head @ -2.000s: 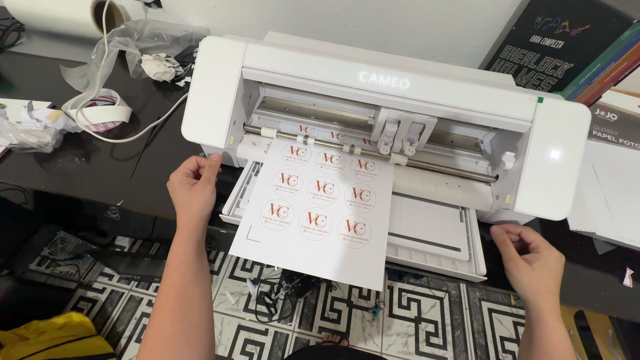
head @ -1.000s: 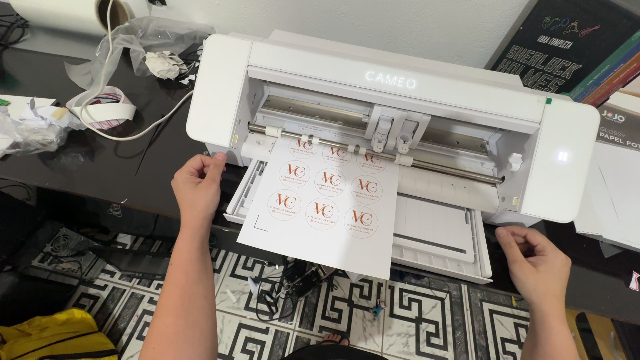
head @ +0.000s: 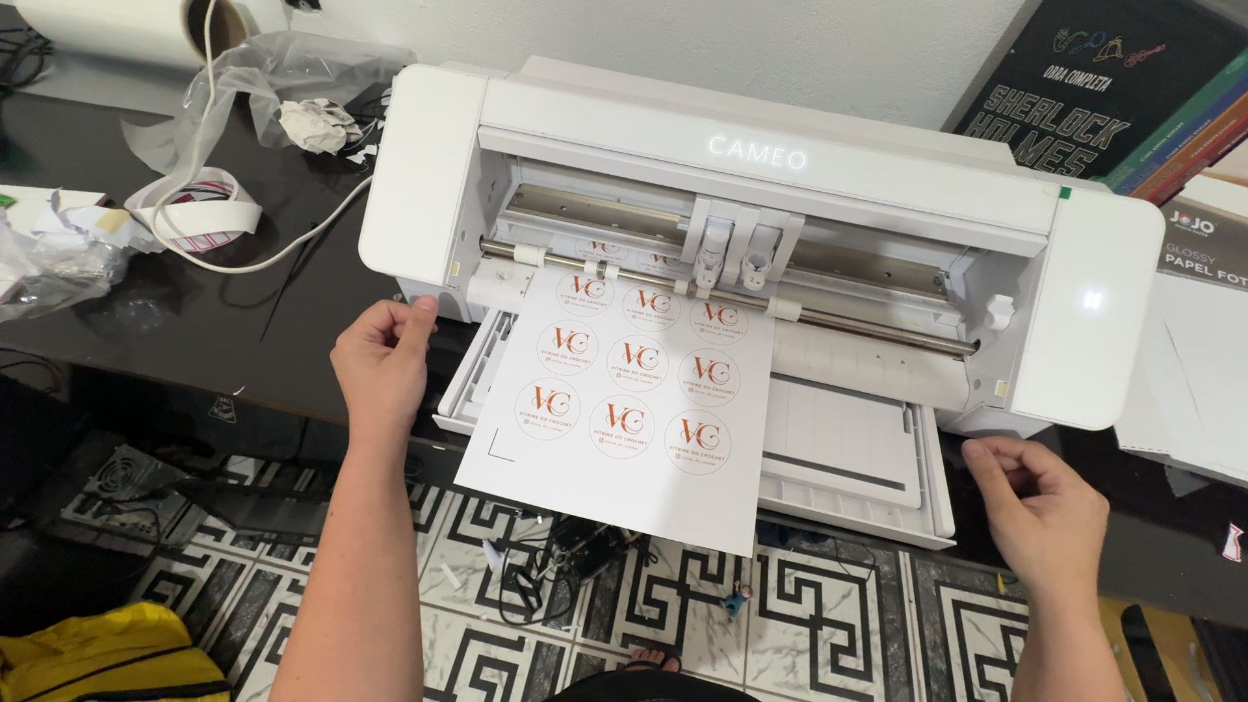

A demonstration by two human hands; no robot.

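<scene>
A white Cameo cutting machine (head: 780,175) stands on the dark table. A sheet of round printed stickers (head: 624,458) lies under its roller bar (head: 858,327) and hangs out over the front. The tool carriage (head: 741,244) is above the sheet's right part. My left hand (head: 385,366) is by the machine's lower left corner, fingers curled, thumb against the index finger; nothing shows in it. My right hand (head: 1043,507) is beside the right end of the pulled-out front tray (head: 848,458), fingers curled, with no object visible in it. Whether either hand touches the machine or table edge is unclear.
On the left lie a white cable (head: 322,229), a tape roll (head: 200,210), crumpled paper (head: 317,125) and plastic wrap (head: 263,68). Books (head: 1053,88) and a photo paper pack (head: 1204,244) are at the right. Below, electronics (head: 575,556) and a yellow bag (head: 107,653) are near the tiled floor.
The printed sheet has moved inward under the roller bar, then back out toward the front. Both hands have stayed in about the same places beside the machine.
</scene>
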